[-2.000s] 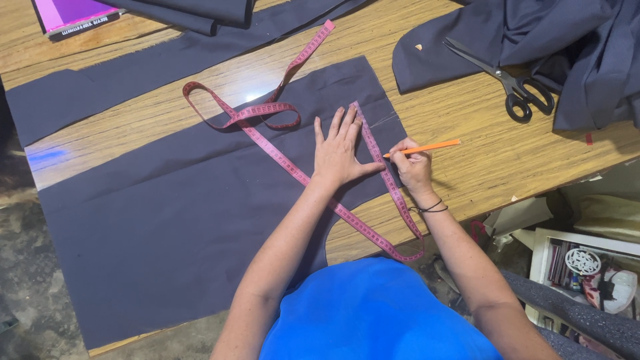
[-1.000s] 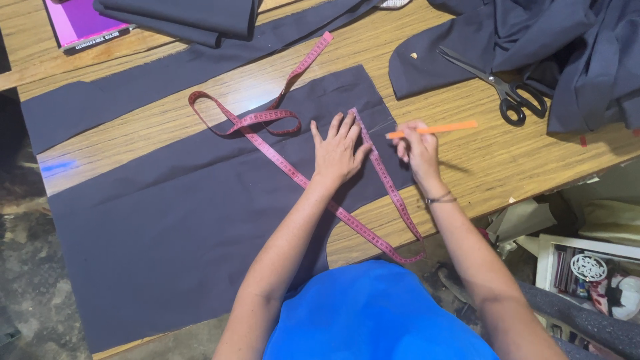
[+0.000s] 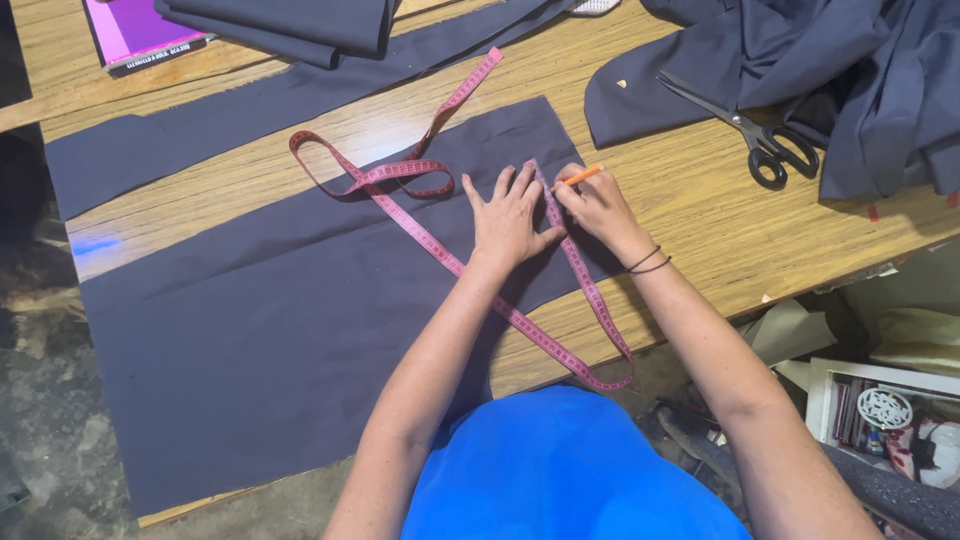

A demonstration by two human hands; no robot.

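A dark blue-grey fabric piece (image 3: 262,352) lies flat on the wooden table. My left hand (image 3: 510,217) is spread on it, fingertips by the end of a pink tape measure (image 3: 431,244) and thumb at the tape's edge. The tape runs down past the table's near edge, doubles back under my left forearm and curls into loops on the fabric. In my right hand (image 3: 596,202) is an orange pencil (image 3: 583,175), its tip down beside the tape near the fabric's right part.
Black-handled scissors (image 3: 739,120) rest partly on bunched dark fabric (image 3: 885,90) at the upper right. A long fabric strip (image 3: 225,112) and folded fabric (image 3: 285,26) lie behind, near a purple box (image 3: 142,30). An open white drawer or box (image 3: 821,397) stands below the table at right.
My right hand lifted a little to the right of the tape a second ago; now it is back beside the tape, further up, with the pencil tip down. My left hand stays on the fabric.
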